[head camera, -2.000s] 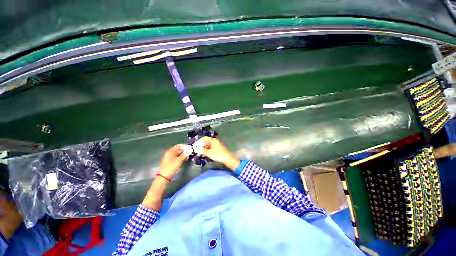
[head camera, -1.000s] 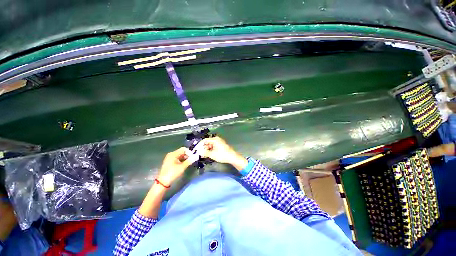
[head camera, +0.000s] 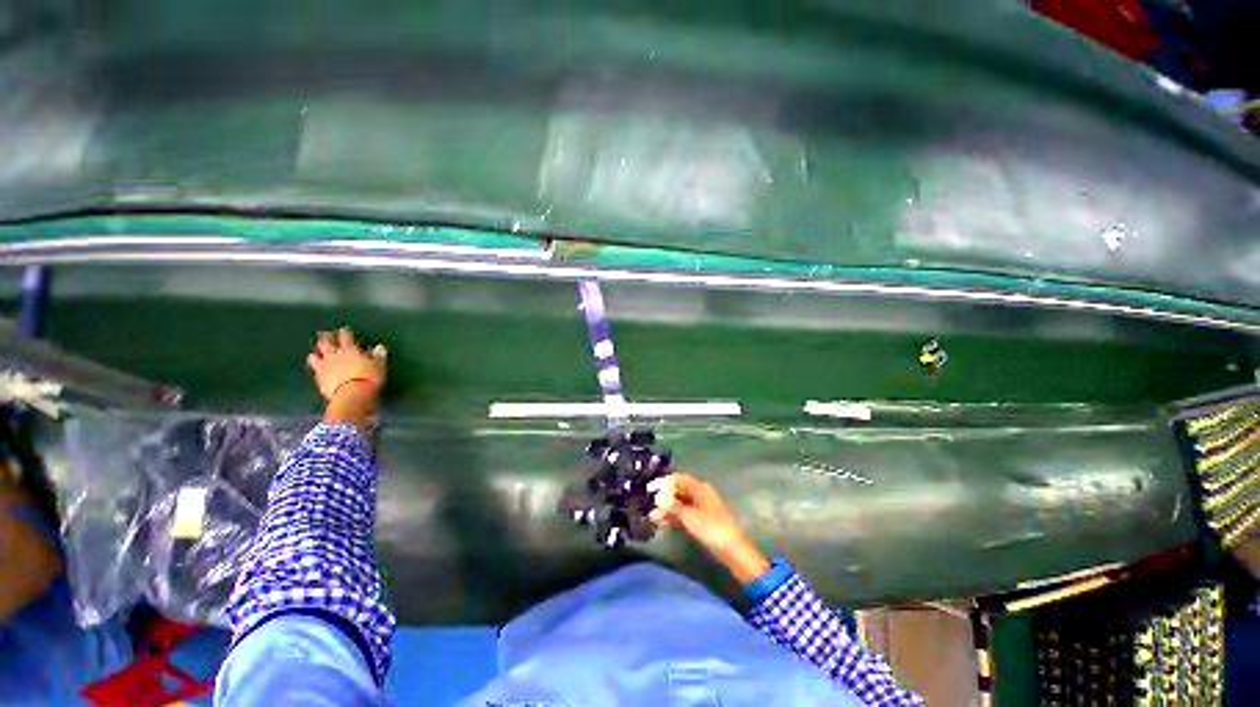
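My left hand (head camera: 346, 367) is stretched out over the green belt (head camera: 470, 339) at the left, palm down with the fingers forward. Whether anything lies under its fingertips is hidden. My right hand (head camera: 702, 514) is at the right edge of a pile of small black components (head camera: 619, 486) on the near belt edge. White coverings show at its fingertips. I cannot tell whether it pinches a component. One small circuit board (head camera: 933, 356), with yellow and white spots, lies on the belt at the right.
A purple-and-white tape (head camera: 603, 345) crosses the belt to a long white strip (head camera: 553, 410). A clear plastic bag (head camera: 187, 553) lies at the left. At the right are a cardboard box (head camera: 919, 649) and loaded trays (head camera: 1175, 649). A guide rail (head camera: 746, 287) runs beyond the belt.
My hands have parted. The left has reached forward and left over the belt; the right has stayed by the pile. The view has shifted, and the board appears farther right.
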